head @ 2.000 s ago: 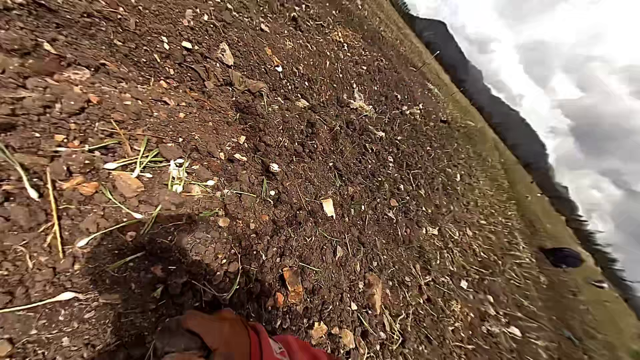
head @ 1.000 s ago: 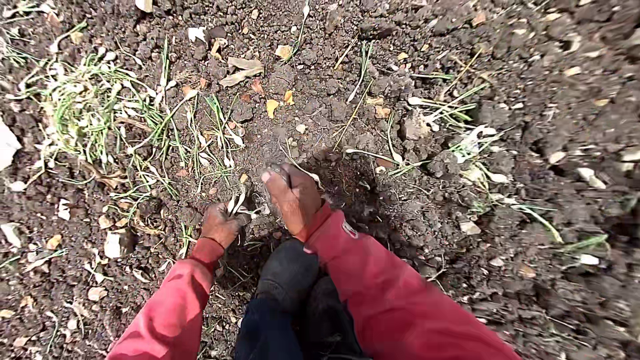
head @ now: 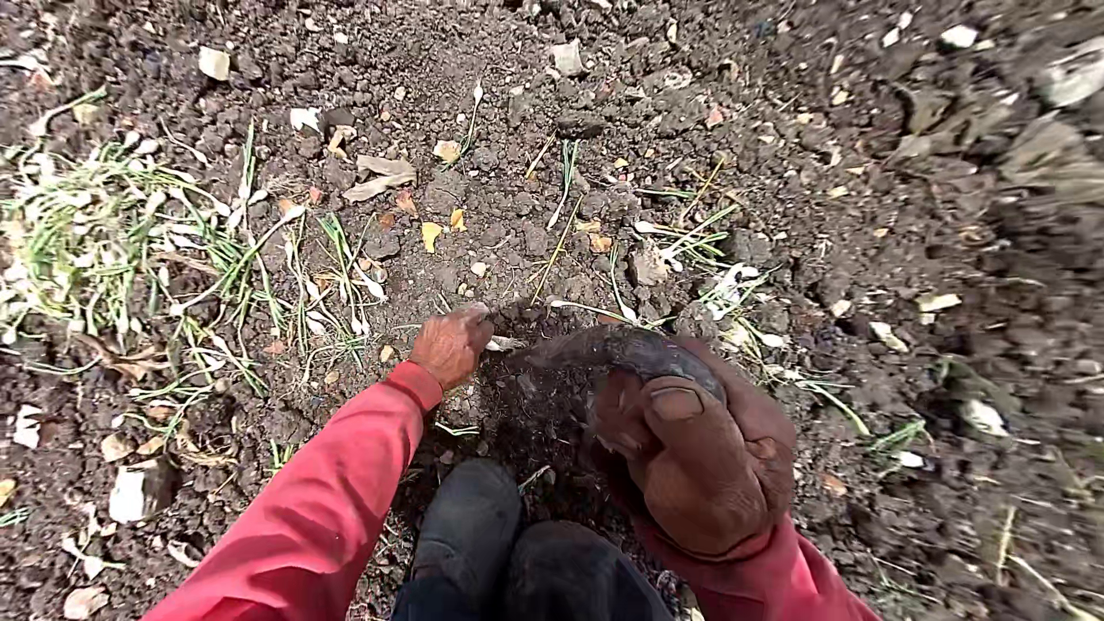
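My left hand [head: 452, 347] is low over the dark soil, its fingers closed on a small bulb seedling [head: 504, 343] whose white end shows at the fingertips. To its right, my right hand [head: 700, 448] grips a dark, curved, tapering tool [head: 634, 349], thumb on top. The tool's narrow end points left, over loosened soil [head: 530, 405] between the hands; its tip is blurred. A large heap of white-bulbed green seedlings [head: 95, 233] lies at the left. A few seedlings [head: 345, 267] lie between that heap and my left hand, and others [head: 690, 241] lie beyond my right hand.
My dark shoes [head: 470, 517] stand on the soil just below the hands. Pale stones [head: 138, 492] and clods are scattered around, with a dry leaf [head: 379, 177] further ahead. Rough, blurred soil and larger pale stones [head: 1074, 76] lie at the right.
The view has swung from the sloping field and sky down to the soil by my feet. Since one second ago, my right hand has moved right, away from my left hand, and the dark tool now shows.
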